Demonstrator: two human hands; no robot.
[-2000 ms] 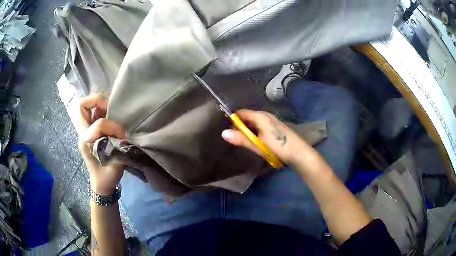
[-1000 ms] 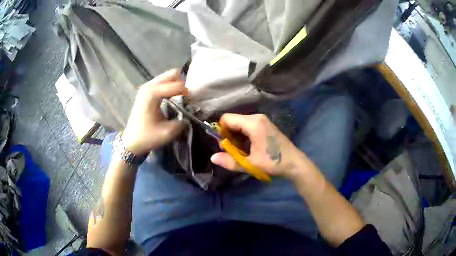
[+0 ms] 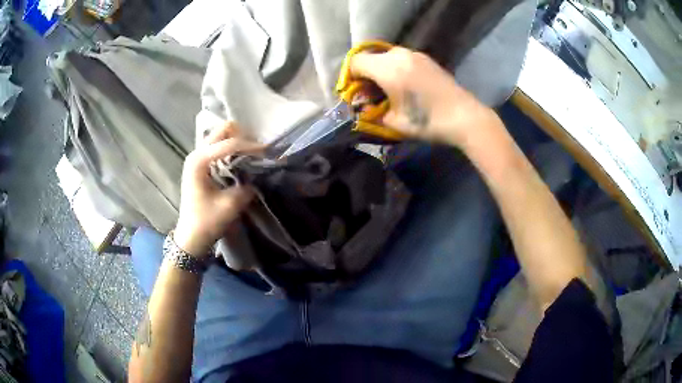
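A grey-beige garment piece lies across my knees, its darker brown side bunched in my lap. My left hand, with a metal watch at the wrist, grips a gathered edge of it. My right hand holds scissors by their yellow-orange handles, the fingers in the loops. The silvery blades are apart and point left and down at the cloth, close to my left hand. Whether they touch the cloth is unclear.
More taupe pieces hang over a low white bench on the left. A white sewing table with a tan edge curves along the right, with machine parts at top right. Blue sheeting is at lower left. Loose cloth is at lower right.
The scissors and right hand have moved up and away from my lap, and the blades have opened. The lime patch is out of sight. My left hand has shifted slightly down and left, still gripping cloth.
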